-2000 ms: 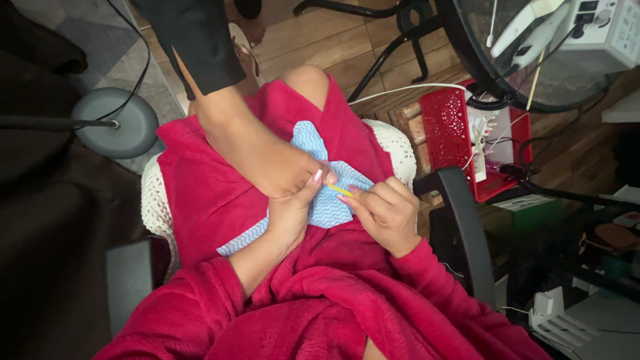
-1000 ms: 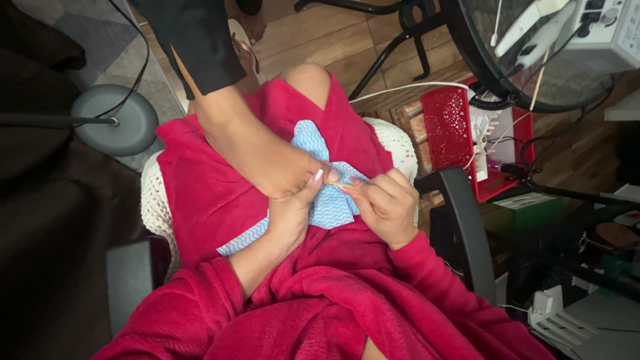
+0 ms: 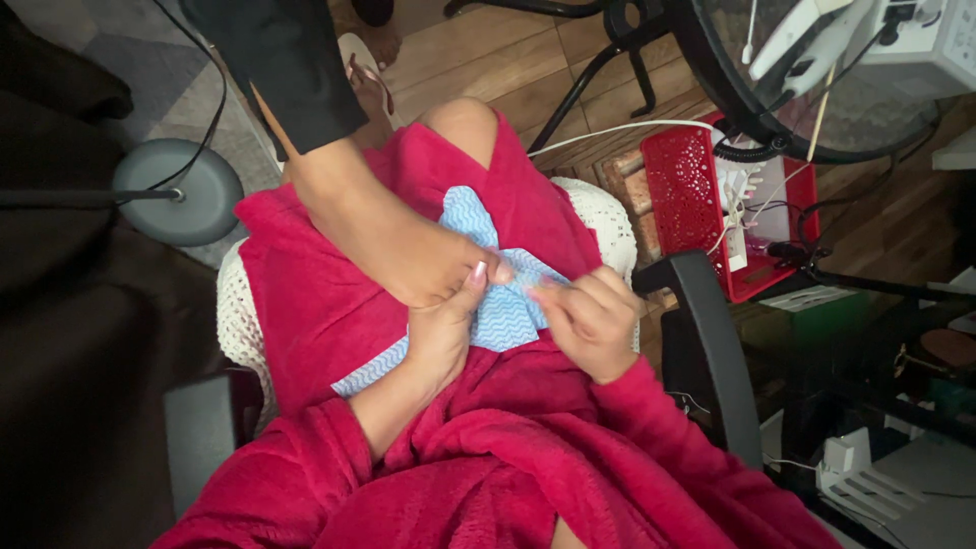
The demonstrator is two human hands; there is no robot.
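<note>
Another person's bare foot (image 3: pixel 381 229) rests over my lap, its toes pointing to the right. My left hand (image 3: pixel 446 324) is closed around the front of that foot, the thumb lying by the toes. Just right of the big toe, my right hand (image 3: pixel 591 316) has its fingertips pinched together over a blue-and-white wavy-patterned cloth (image 3: pixel 503 320). What the right fingertips hold is blurred in this frame. The cloth lies on my red robe (image 3: pixel 320 313), partly under the foot and my left forearm.
A red perforated plastic basket (image 3: pixel 682 198) with cables and small items stands at the right, near a round glass table (image 3: pixel 808 152). Chair armrests (image 3: pixel 720 358) flank me. A round grey base (image 3: pixel 179 194) with a pole is at the left, and a sandalled foot (image 3: pixel 370 84) lies beyond.
The thin yellow stick seen in my right hand earlier no longer shows clearly. My right hand has shifted slightly near the big toe; my left hand keeps its hold on the foot.
</note>
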